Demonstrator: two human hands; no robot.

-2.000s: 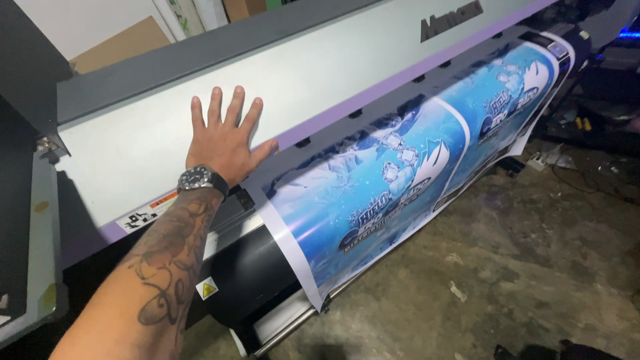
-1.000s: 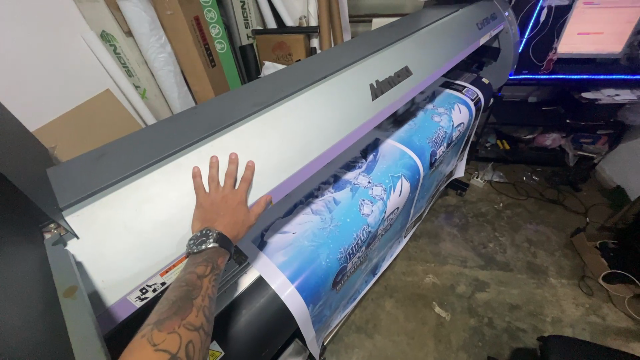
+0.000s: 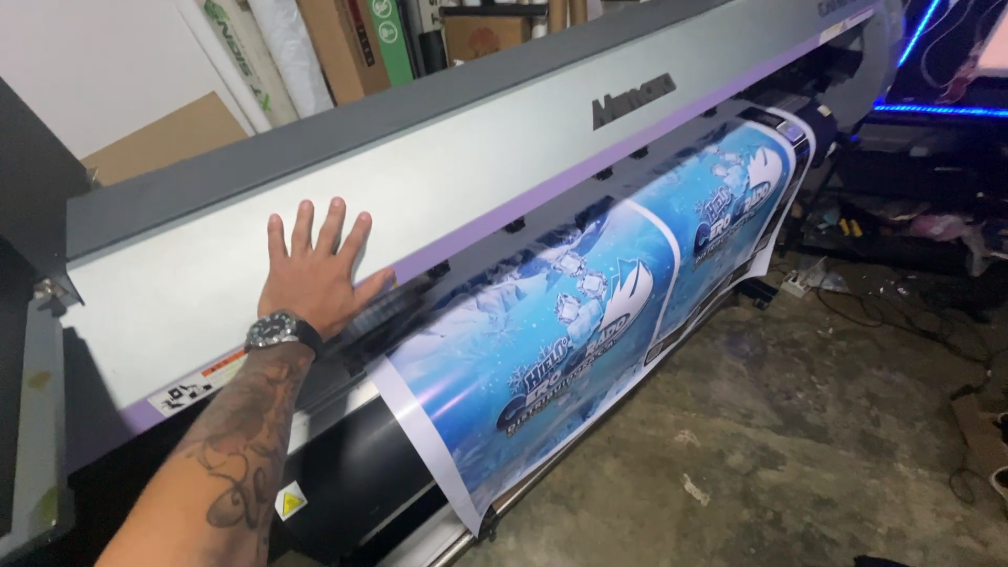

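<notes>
My left hand [image 3: 319, 276], with a wristwatch [image 3: 283, 332] on the wrist, lies palm down with spread fingers on the silver front cover [image 3: 472, 185] of a wide-format Mimaki printer. Its thumb reaches the purple lower edge of the cover. To the right of the hand, a wide printed sheet [image 3: 488, 346] comes out from under the cover and hangs down the printer's front. Blue artwork with ice cubes and lettering repeats along it, with a white margin at its near end. My right hand is out of view.
A hinged grey panel [image 3: 35, 409] stands at the left. Rolls and cardboard boxes [image 3: 339, 47] lean behind the printer. A metal bar [image 3: 543, 472] runs below the sheet. Cables [image 3: 906, 331] lie on the concrete floor at right, near a cluttered dark shelf [image 3: 906, 181].
My left hand stays spread on the printer's cover in all frames. The view has swung about between them.
</notes>
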